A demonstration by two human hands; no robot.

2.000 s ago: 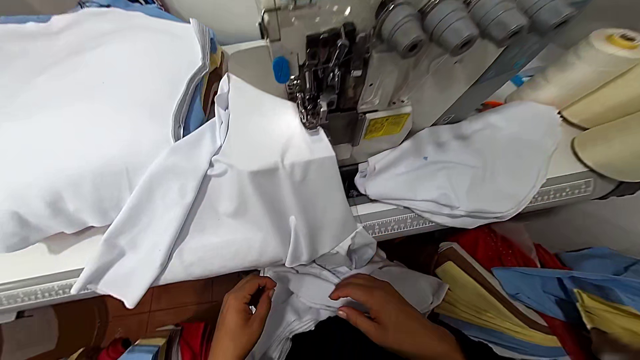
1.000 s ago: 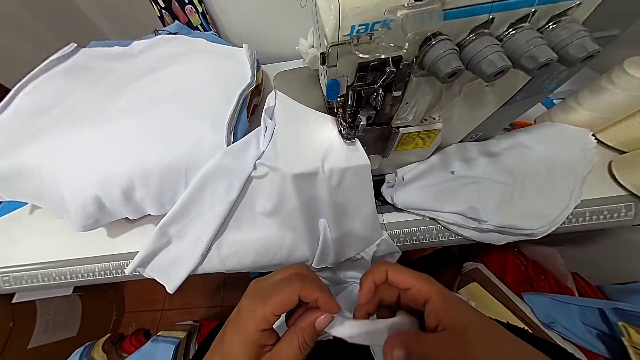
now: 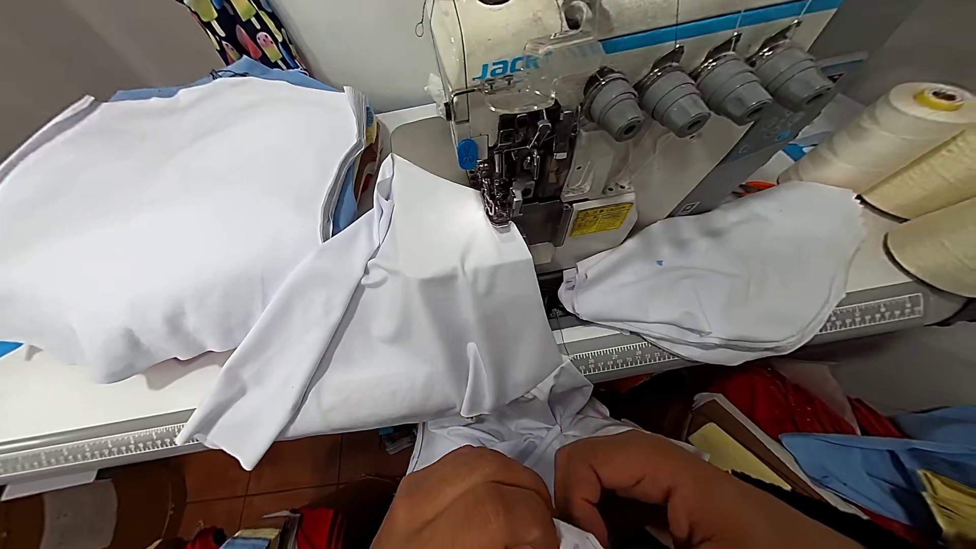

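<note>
A white fabric garment piece (image 3: 427, 328) lies over the table front, its upper right edge at the presser foot (image 3: 499, 217) of a Jack overlock sewing machine (image 3: 534, 72). Its lower part hangs off the table edge in folds. Low in the view, my left hand (image 3: 469, 499) is curled at the hanging white cloth, fingers bent down and partly hidden. Close beside it on the right, my right hand (image 3: 625, 476) has bent fingers around the same cloth. A bit of white cloth shows below and between both hands.
A stack of white cut pieces (image 3: 175, 206) lies left, over blue fabric. More white pieces (image 3: 724, 282) lie right of the machine, near cream thread cones (image 3: 884, 133). A measuring tape (image 3: 114, 450) runs along the table edge. Coloured fabrics (image 3: 854, 465) lie below at right.
Two seconds ago my hands were apart, resting over the hanging cloth. They came together on it and are now closer and lower in view. The view has shifted so more of the machine shows.
</note>
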